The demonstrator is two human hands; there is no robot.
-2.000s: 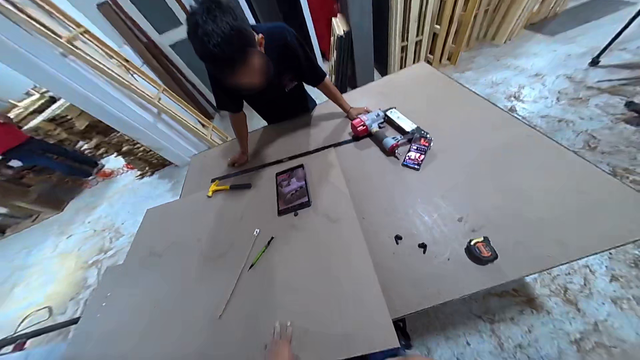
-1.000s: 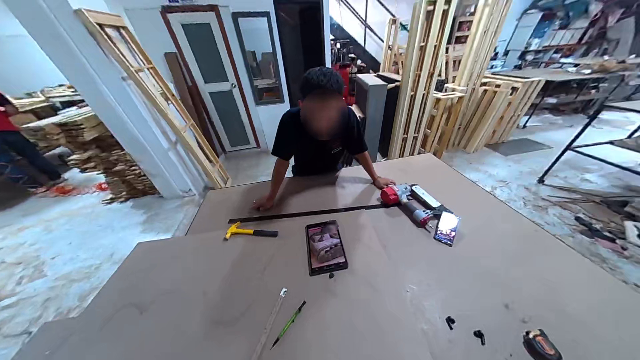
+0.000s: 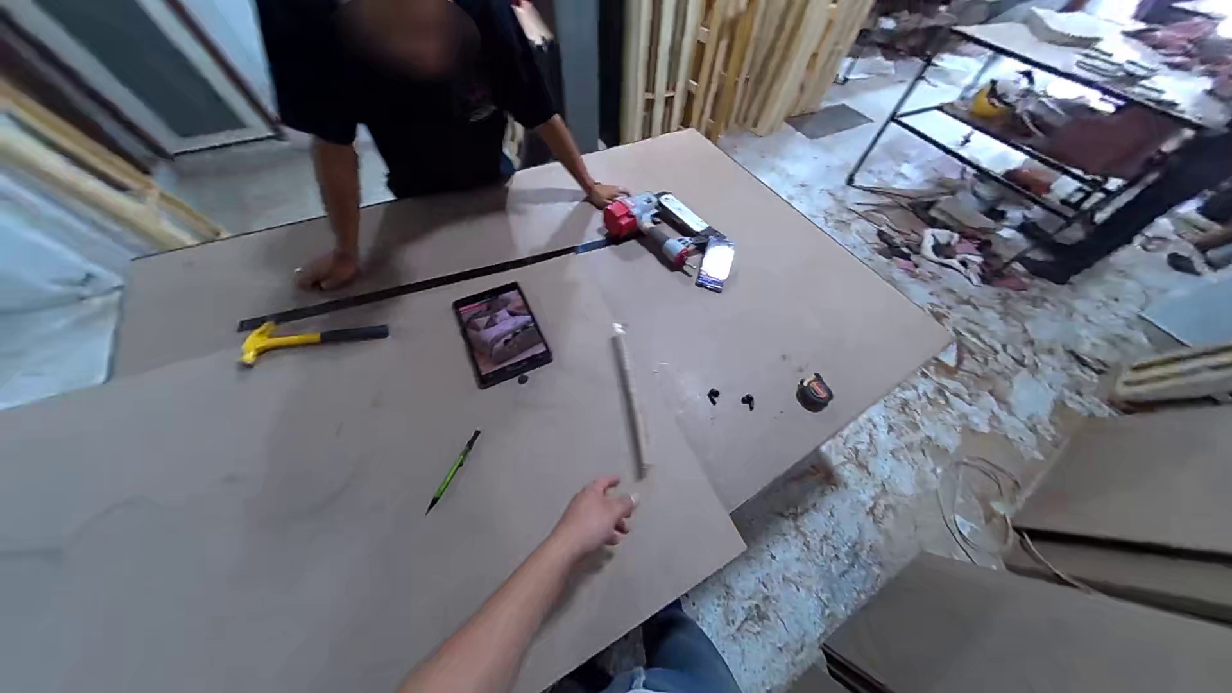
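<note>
My left hand (image 3: pixel 595 518) is over the brown board, its fingers apart and partly bent, with nothing plainly held. Just beyond its fingertips lies the near end of a thin pale strip (image 3: pixel 630 404). A green pencil or pen (image 3: pixel 452 472) rests to the left of the strip. Farther back are a tablet (image 3: pixel 502 334) showing a picture of furniture and a yellow claw hammer (image 3: pixel 308 338) with a black grip. A long dark straight strip (image 3: pixel 414 287) runs behind them. My right hand is out of view.
Across the board (image 3: pixel 337 558), a co-worker leans on both hands, one beside a red and grey pneumatic nailer (image 3: pixel 654 226). A phone (image 3: pixel 715 264), two small black earbud-like pieces (image 3: pixel 731 397) and a tape measure (image 3: pixel 814 392) lie at right. Wooden frames (image 3: pixel 722 58) stand behind.
The pale strip has moved from the left of the green pencil to its right. My left hand, out of view one second ago, shows near the strip's end. The view has swung down and right.
</note>
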